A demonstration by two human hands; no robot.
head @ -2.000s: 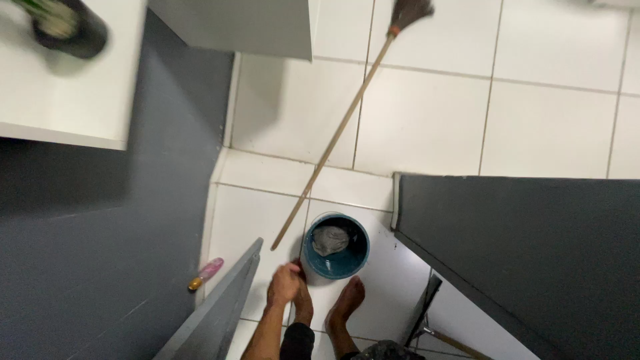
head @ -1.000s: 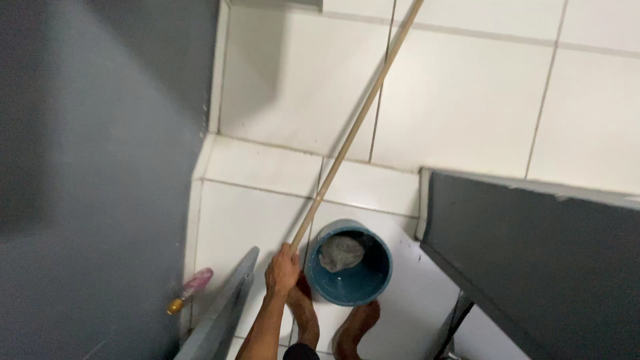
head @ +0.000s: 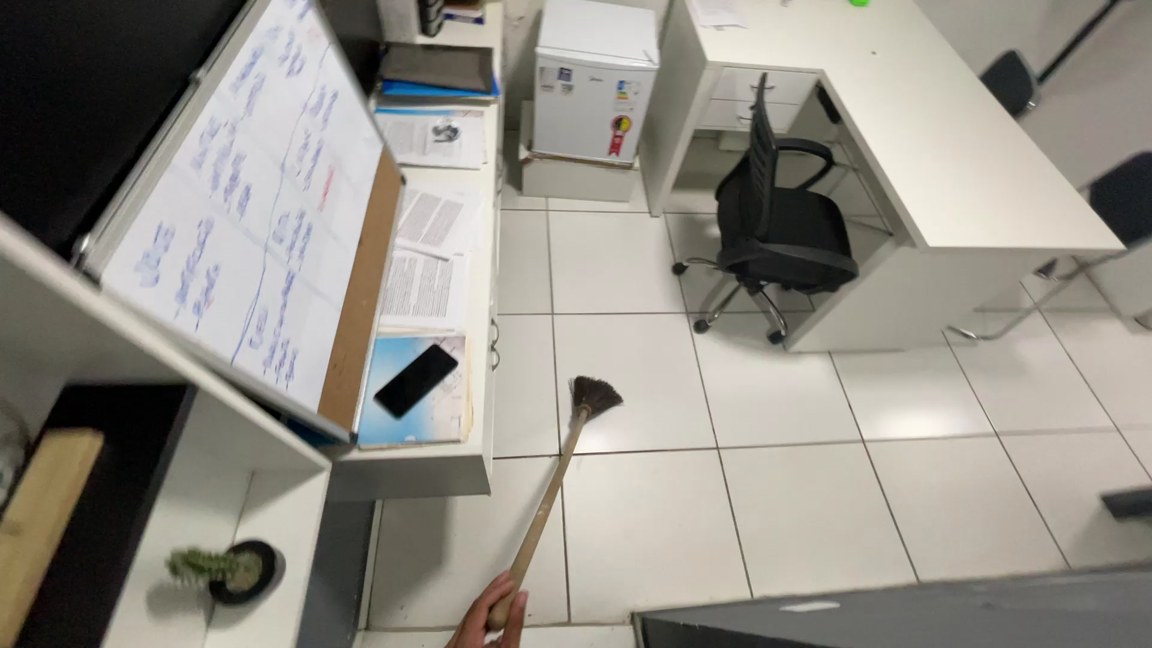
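At the bottom edge, one of my hands, which looks like my left hand (head: pixel 490 616), is closed around the end of a wooden broom handle (head: pixel 543 522). The handle runs up and slightly right across white floor tiles to the dark bristle head (head: pixel 594 394), which lies on or just over the floor. My right hand is out of view.
Left of the broom stands a white cabinet (head: pixel 481 468) bearing papers, a black smartphone (head: pixel 416 381) and a leaning whiteboard (head: pixel 261 198). A potted cactus (head: pixel 243 571) sits on a shelf. Beyond are a mini fridge (head: pixel 594 99), an office chair (head: pixel 787 220) and a white desk (head: pixel 972 162). A grey partition (head: pixel 900 616) borders the lower right.
The view has swung up from the blue bucket and feet to the room. My hand has taken hold of the broom handle, which lay beyond its fingers two seconds ago.
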